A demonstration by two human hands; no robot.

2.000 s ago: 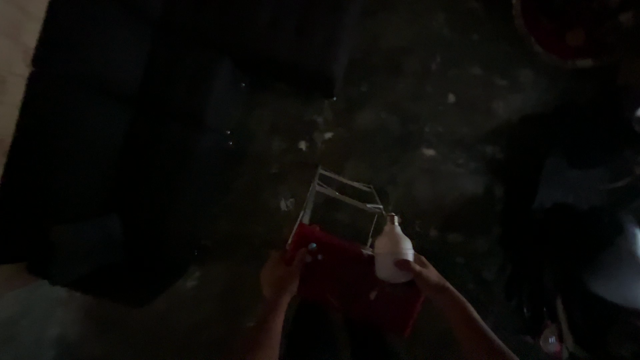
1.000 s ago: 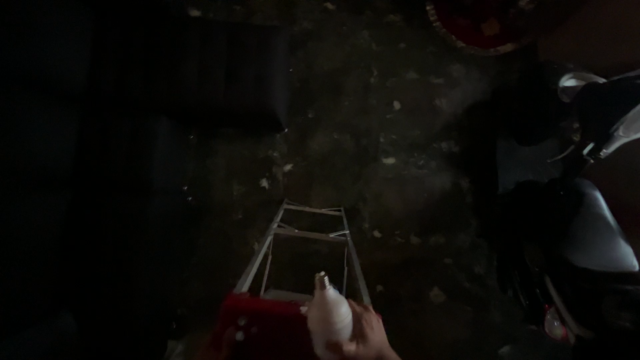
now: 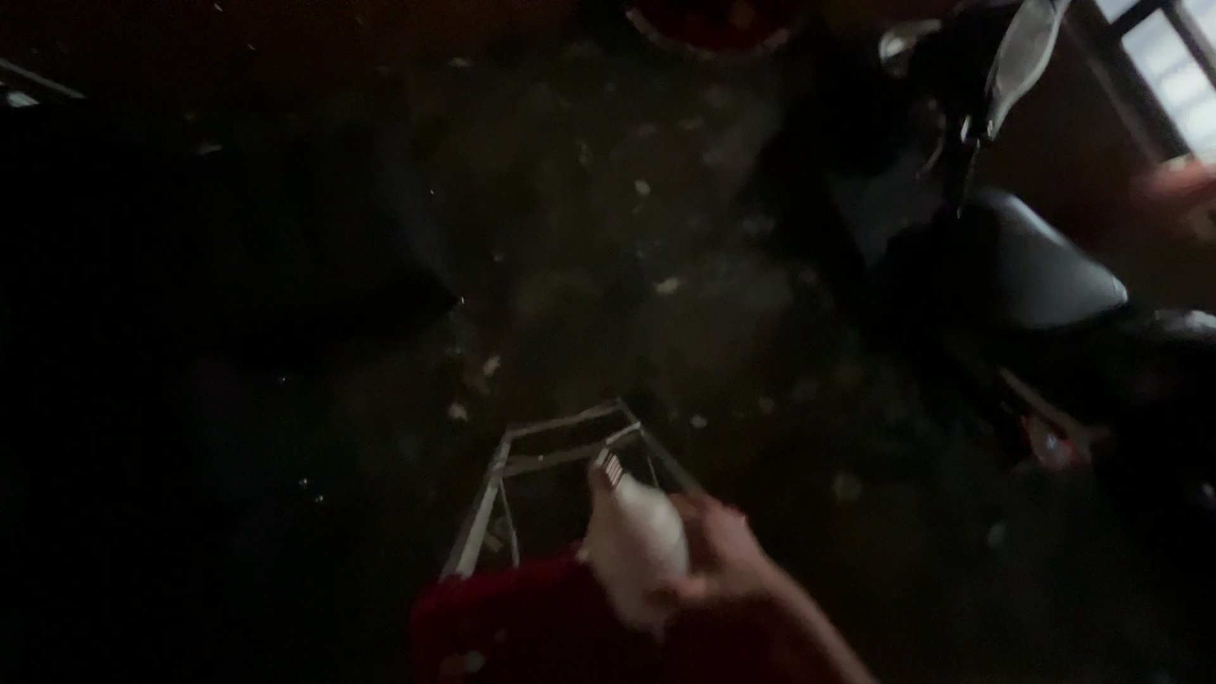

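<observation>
My right hand (image 3: 727, 556) is closed around a white light bulb (image 3: 641, 546), whose ribbed screw base points up and to the left. Below and beside the bulb lies the red top (image 3: 513, 617) of a folding ladder. The ladder's pale metal frame (image 3: 483, 518) stretches away beyond it, with crossbars behind the bulb base. Blur and darkness soften the bulb and fingers. I do not see my left hand.
A motorbike with a dark seat (image 3: 1054, 271) stands at the right, near a barred window (image 3: 1173, 76). A blurred reddish shape (image 3: 1178, 190) is at the right edge. Part of a round red object (image 3: 717, 24) shows at the top. Pale specks dot the dark floor (image 3: 589, 256).
My left hand, at the red ladder top two seconds ago, is out of sight now. The bulb remains in my right hand, its base now tilted left. The view has shifted, showing the window.
</observation>
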